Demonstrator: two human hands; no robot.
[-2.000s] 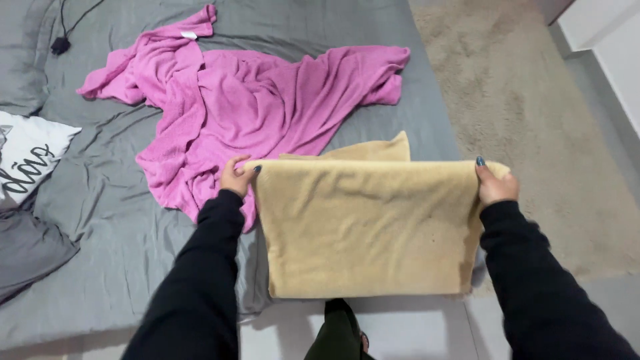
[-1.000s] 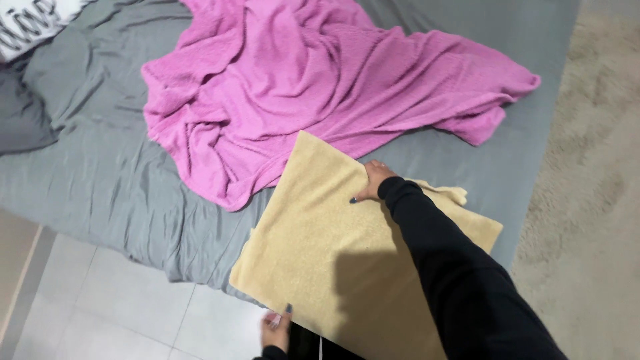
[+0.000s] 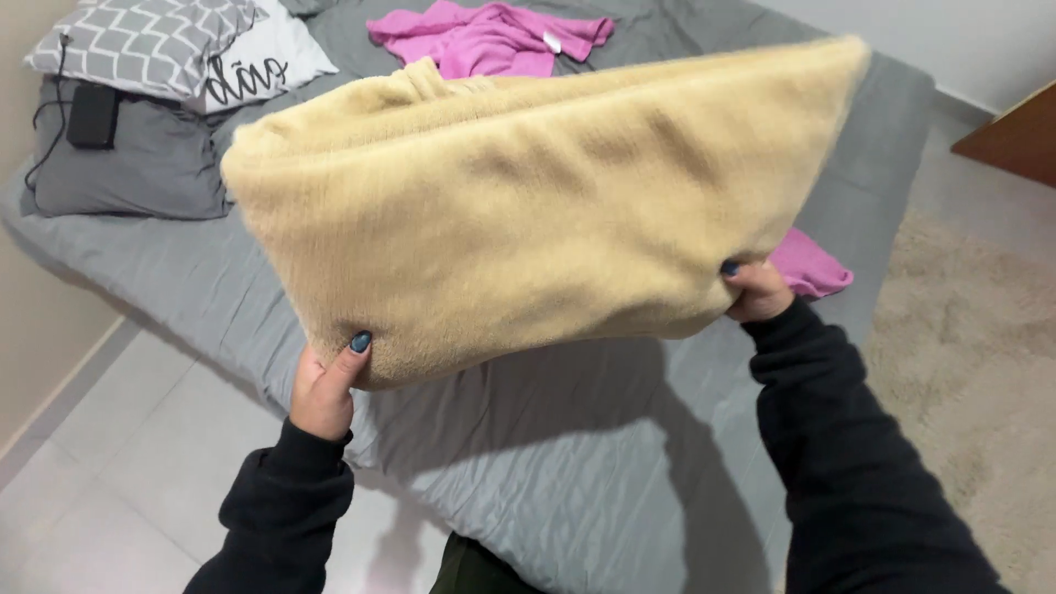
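A folded beige fleece blanket is held up over the bed, its upper edge slanting up to the right. My left hand grips its lower left corner, thumb on the near face and fingers hidden behind. My right hand pinches the lower right edge in the same way. Behind the blanket a pink fabric item, with a small white tag, lies crumpled on the bed; another part of pink cloth shows beside my right hand. The blanket hides what lies between the two pink areas.
The bed has a grey sheet. At its upper left are a patterned pillow, a white pillow with lettering, a grey pillow and a black device with a cable. A beige rug covers floor at the right.
The beige blanket, low by the bed's edge one second ago, is now raised in front of me. My right hand has gone from its upper face to its lower right edge. The view has shifted.
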